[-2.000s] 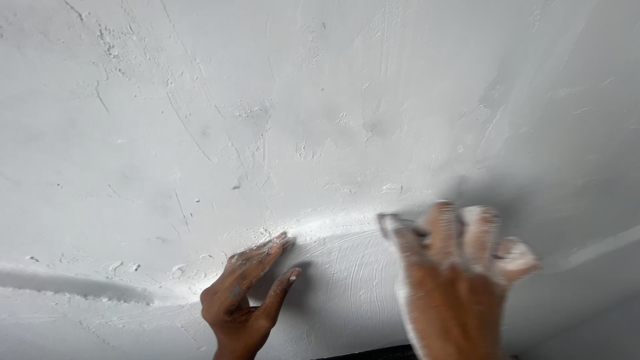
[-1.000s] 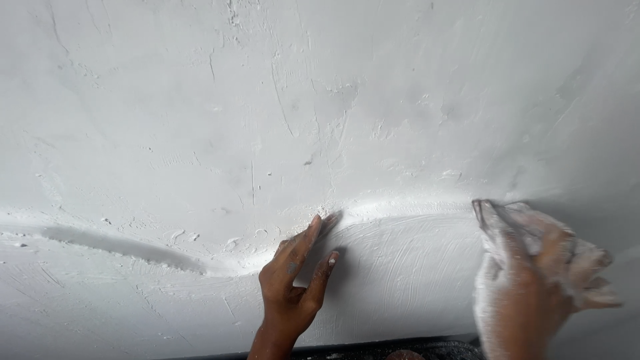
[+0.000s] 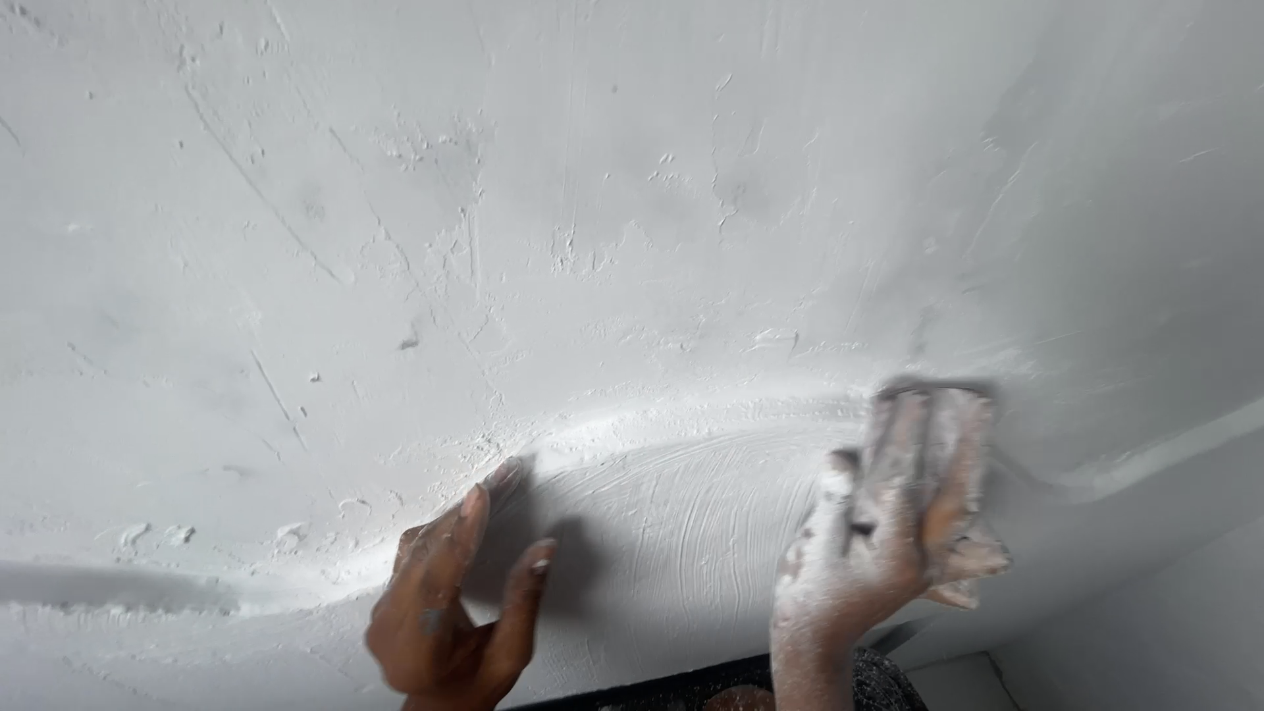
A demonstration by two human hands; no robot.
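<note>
A whitish plastered surface (image 3: 612, 316) fills most of the view, with a bright, wavy powdery ridge (image 3: 681, 425) running across it. My left hand (image 3: 454, 592) rests its fingertips at the ridge's lower middle, thumb spread apart, holding nothing. Farther right, my right hand (image 3: 889, 513), coated in white powder and blurred, presses against the surface at the ridge. Under and beside its fingers shows a dusty folded sheet (image 3: 973, 568), which looks like sandpaper; its grain is not visible. Fine curved scratches mark the plaster between the hands.
At the left, a grey groove (image 3: 109, 585) follows the ridge line. Small lumps and scratches dot the surface above. A black edge (image 3: 642, 694) speckled with white lies at the bottom, beside a dark, dusty rounded thing (image 3: 884, 681). Pale tiles (image 3: 963, 681) show at the lower right.
My right hand has changed its pose; its fingers now point up along the surface instead of sideways. My left hand stays by the same part of the ridge. The view has shifted.
</note>
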